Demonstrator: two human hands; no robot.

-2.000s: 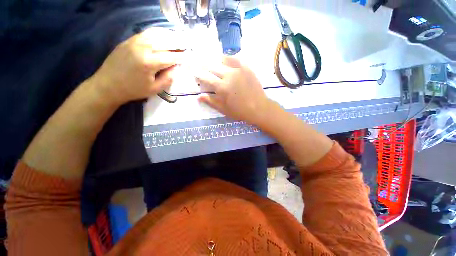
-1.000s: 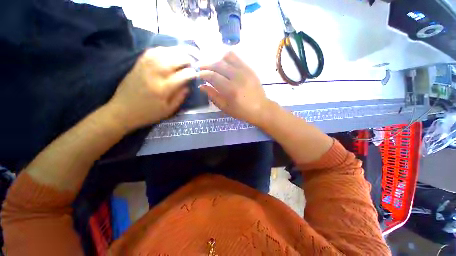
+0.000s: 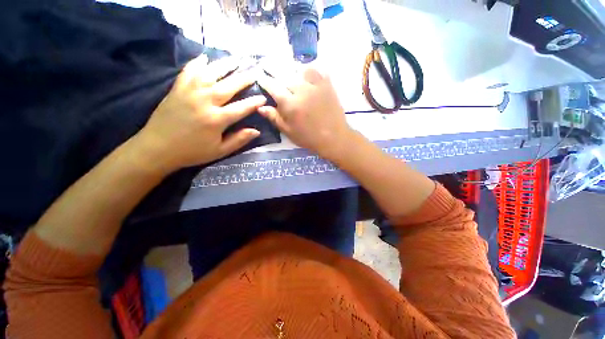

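Note:
Black fabric (image 3: 86,86) covers the left of the machine bed; a part of it shows between my hands. My left hand (image 3: 199,119) lies flat on the cloth, fingers spread. My right hand (image 3: 308,109) is at the cloth's right edge, fingertips close to the left ones; whether they grip it is hidden. The presser foot area (image 3: 260,12) is at top centre, washed out by the lamp. The dark blue ribbed part (image 3: 304,36) is right of it. Scissors (image 3: 393,76) with green and orange-brown handles lie on the white bed (image 3: 458,73), blades pointing away.
A grey ruler strip (image 3: 458,147) runs along the table's front edge. The dark machine part with a round dial (image 3: 564,42) is at upper right. A red slotted basket (image 3: 524,225) is at lower right, with clear plastic (image 3: 577,175) beside it. A small blue item (image 3: 333,10) lies near the ribbed part.
The black cloth has come toward me and right, over the bed's front left. My left hand has moved right with it; its fingers, curled a second ago, are now spread. The presser foot area is less covered.

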